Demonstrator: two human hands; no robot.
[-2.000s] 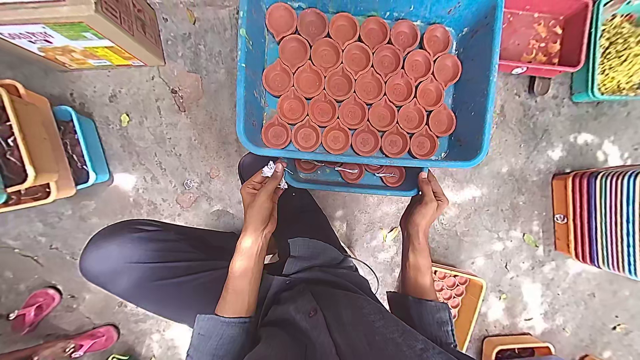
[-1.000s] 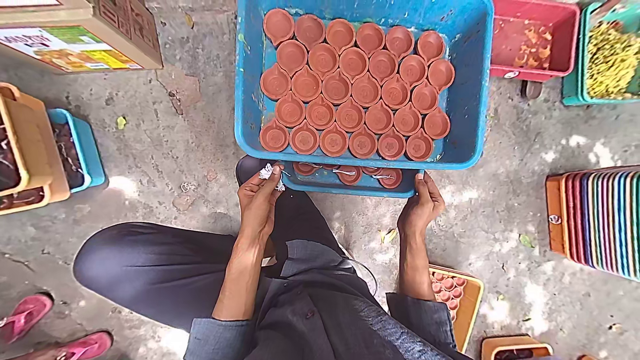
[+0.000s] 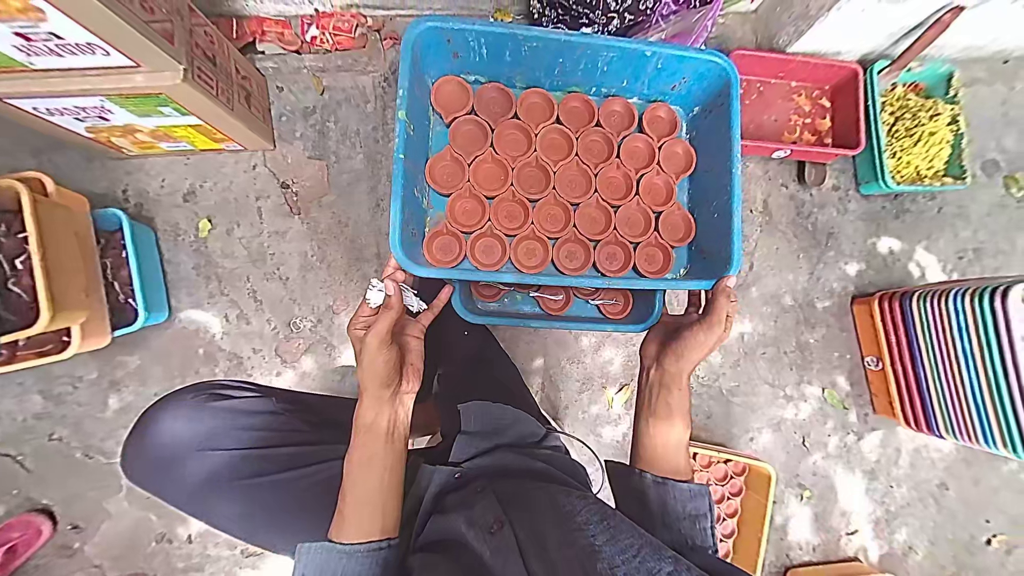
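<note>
A large blue plastic tray [image 3: 712, 168] holds rows of small red clay oil lamps [image 3: 554, 178]. My left hand [image 3: 392, 344] holds a bundle of white cotton wicks [image 3: 396, 296] between thumb and fingers, close to the tray's near left corner. At the near right corner, my right hand [image 3: 692, 328] has its fingers on the tray's rim. Partly hidden beneath the large tray is a smaller blue tray [image 3: 556, 322], where several clay lamps with white wicks show.
Cardboard cartons [image 3: 232, 96] stand at upper left. Orange crates [image 3: 96, 296] and a light-blue crate [image 3: 152, 272] are at left. A red tray [image 3: 840, 104], a green basket of yellow flowers [image 3: 872, 160] and stacked coloured trays [image 3: 944, 360] lie at right; an orange tray [image 3: 756, 504] is near my right sleeve.
My left hand has opened out somewhat, its palm turned more upward, with the white bundle showing more fully. The large tray has tilted slightly; my right hand remains at its near right corner.
</note>
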